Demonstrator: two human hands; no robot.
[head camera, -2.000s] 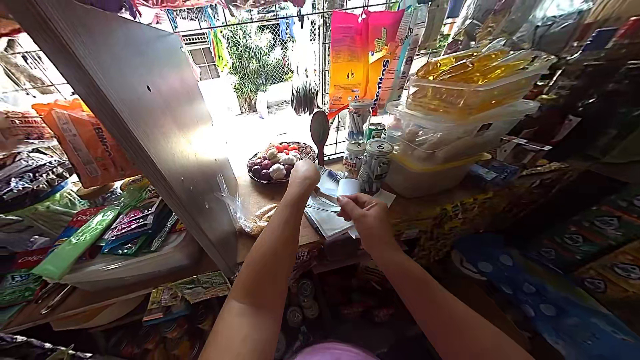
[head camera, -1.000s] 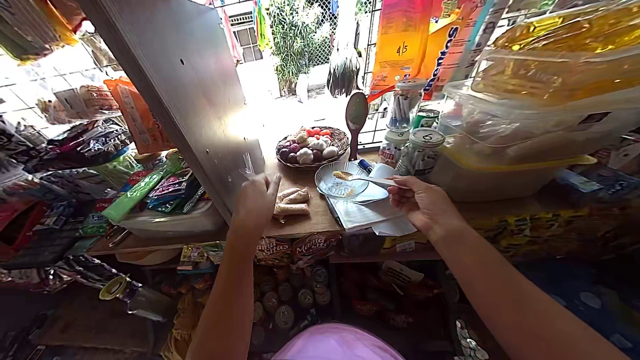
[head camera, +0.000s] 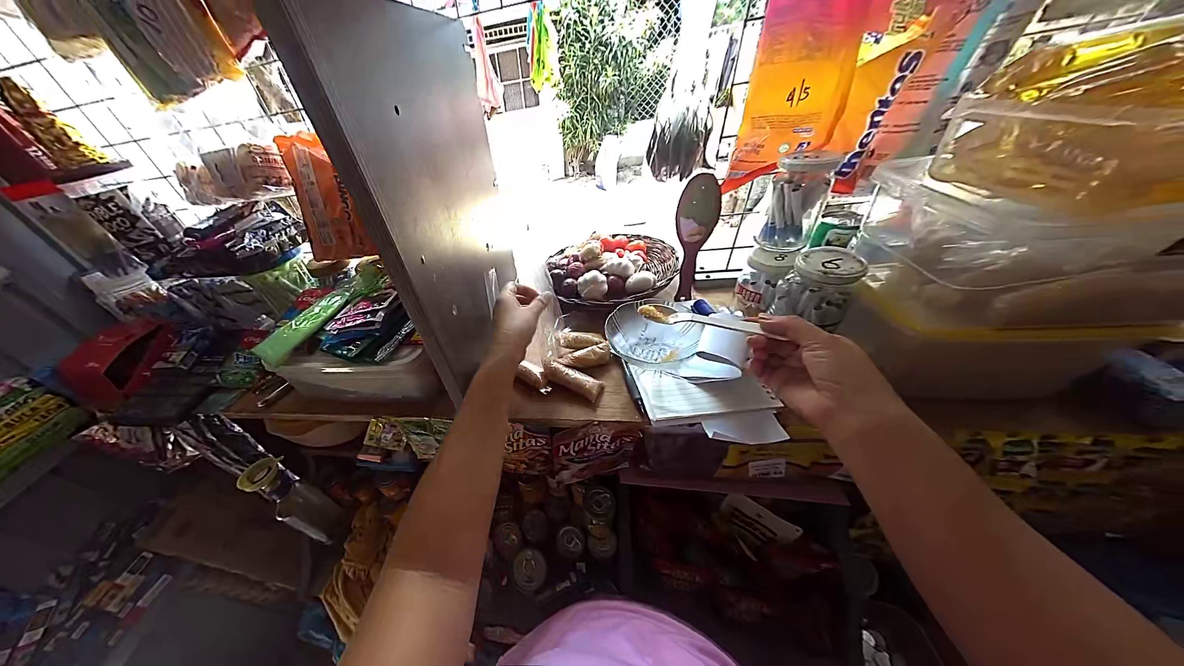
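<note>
My right hand (head camera: 819, 365) grips a spoon (head camera: 712, 321) by its handle; brown granules lie in the spoon's bowl, over a clear glass bowl (head camera: 652, 350). My left hand (head camera: 518, 319) pinches the top of a thin clear plastic bag (head camera: 546, 338). Small filled tubes of brown granules (head camera: 575, 377) lie on the wooden counter just right of that hand. The glass bowl rests by a lined notebook (head camera: 708, 396) and a white paper roll (head camera: 726, 342).
Behind stands a wicker basket (head camera: 661, 264) of garlic, onions and tomatoes, with a hand mirror (head camera: 696, 217) beside it. Lidded jars (head camera: 830, 270) and stacked plastic tubs (head camera: 1008, 356) are at the right. A wooden partition (head camera: 407, 176) rises at the left, with packets beyond it.
My hands were close together over the notebook two seconds ago. The left has moved left to the tubes; the right now has a loaded spoon over the glass bowl. The view has tilted and shifted.
</note>
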